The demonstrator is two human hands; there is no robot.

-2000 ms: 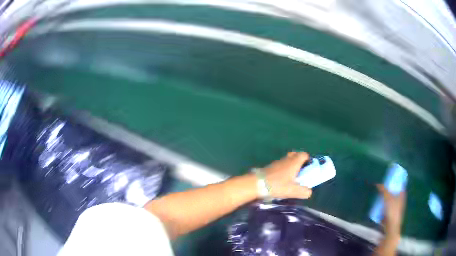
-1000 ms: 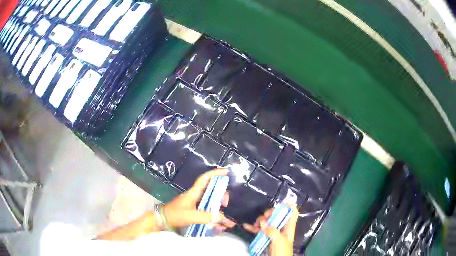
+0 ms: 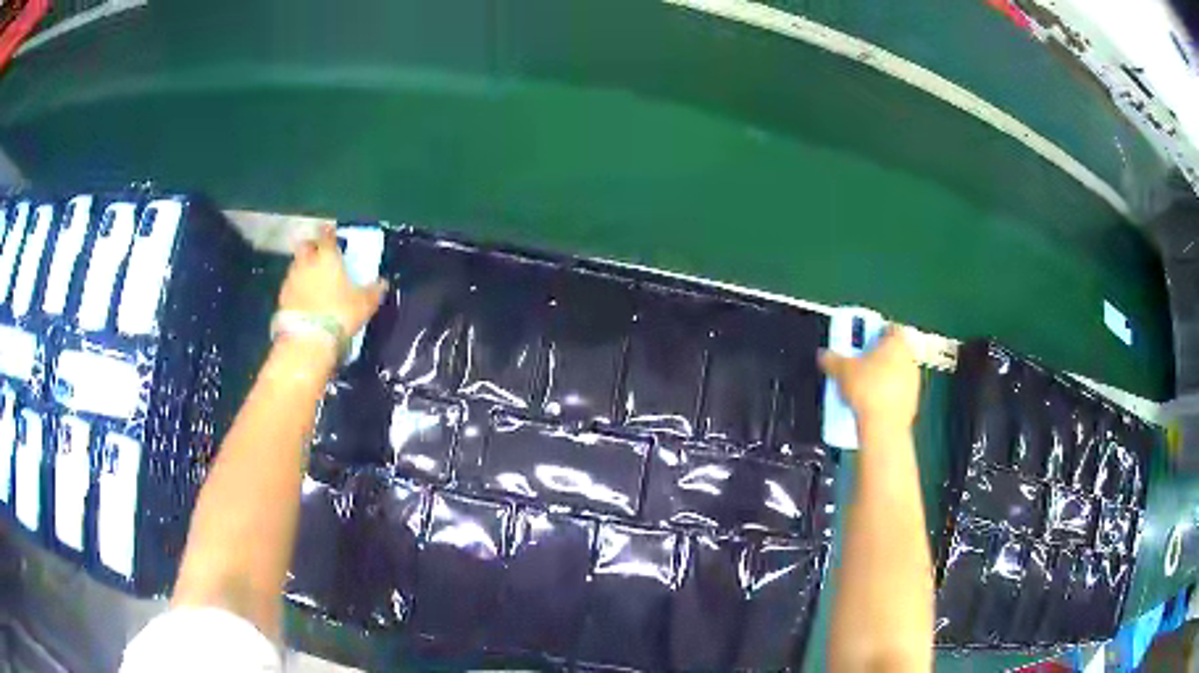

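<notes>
A large shiny black blister tray (image 3: 565, 460) lies in front of me with bare pockets. My left hand (image 3: 329, 292) holds a pale blue phone back cover (image 3: 362, 256) at the tray's far left corner. My right hand (image 3: 878, 375) holds another pale phone back cover (image 3: 846, 408), upright in view with its dark camera cutout at the top, at the tray's far right corner. Whether more covers are stacked under each one cannot be told. The hands partly hide both covers.
A filled tray stack (image 3: 182, 434) with rows of pale covers stands at left. An empty tray stack (image 3: 1039, 513) stands at right. The green conveyor belt (image 3: 592, 158) curves beyond a pale side rail (image 3: 270, 232). A loose pale piece (image 3: 1116, 322) lies on the belt at far right.
My hands have moved from close together at the tray's near edge out to its far left and far right corners, still holding covers. The view has turned, and the tray now appears straighter.
</notes>
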